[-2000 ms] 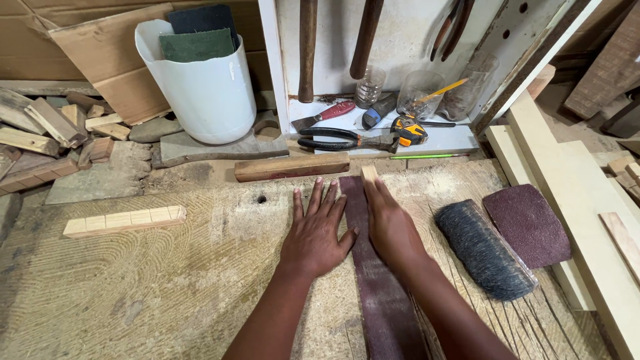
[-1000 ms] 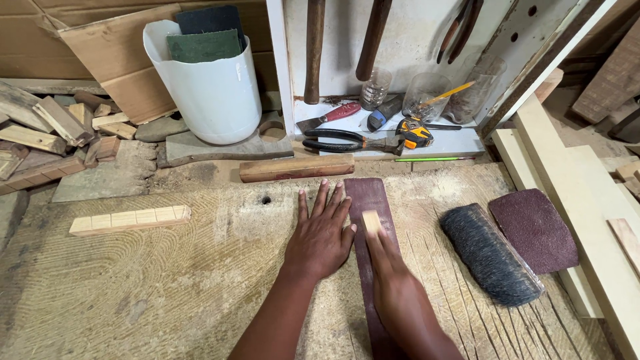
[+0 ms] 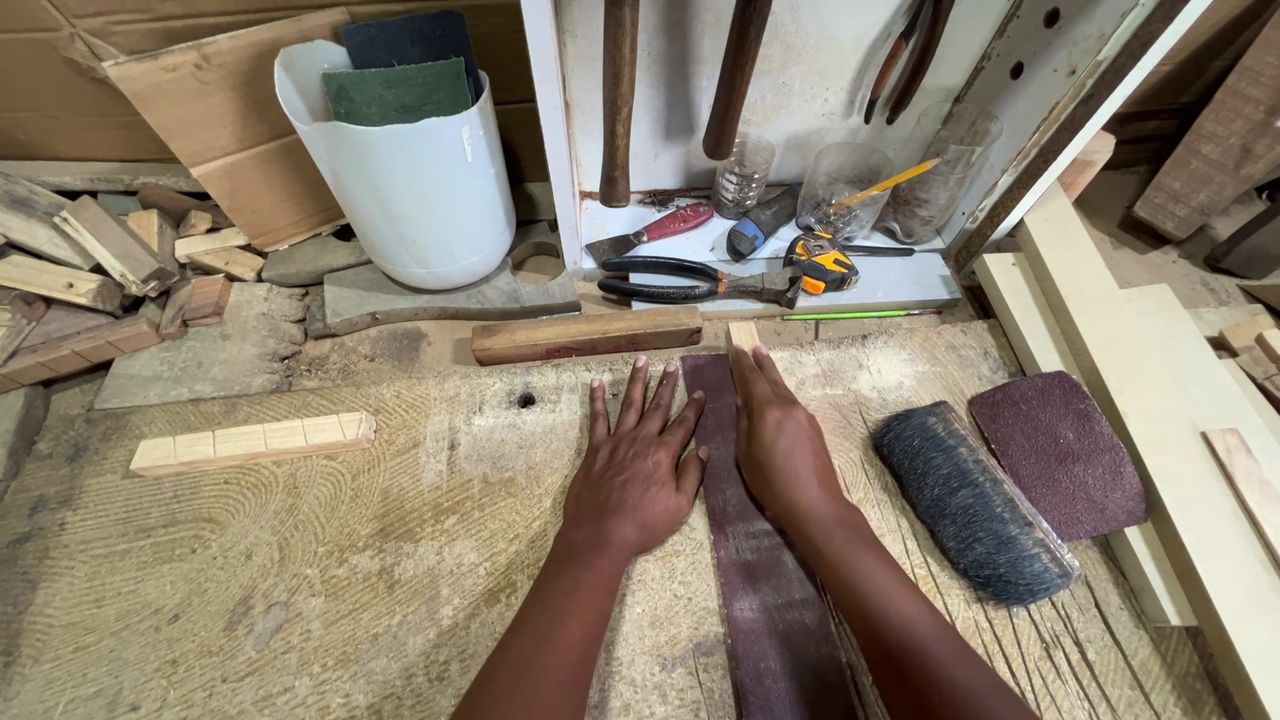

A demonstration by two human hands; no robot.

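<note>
A long strip of dark red sandpaper point(image 3: 755, 590) runs up the wooden work surface point(image 3: 330, 570) in front of me. Flat beside its left edge lies my left hand point(image 3: 635, 475), fingers spread, with the fingertips near or at the strip's far end. My right hand point(image 3: 785, 440) grips a small pale wood block point(image 3: 743, 336) at the strip's far end; only the block's tip shows beyond the fingers, and its underside is hidden. To the left rests a pale wood stick point(image 3: 255, 443) with lines across it.
A dark-bristled brush point(image 3: 970, 505) and a sandpaper piece point(image 3: 1060, 455) lie at right, near pale boards point(image 3: 1150, 400). Behind are a brown wood bar point(image 3: 587, 336), end-cutting pliers point(image 3: 700, 283), a tape measure point(image 3: 822, 264) and a white plastic container point(image 3: 410, 200). Wood offcuts point(image 3: 110, 250) lie at far left.
My right hand and the block were nearer to me on the strip one second ago and are now at its far end. My left hand stays flat beside the strip.
</note>
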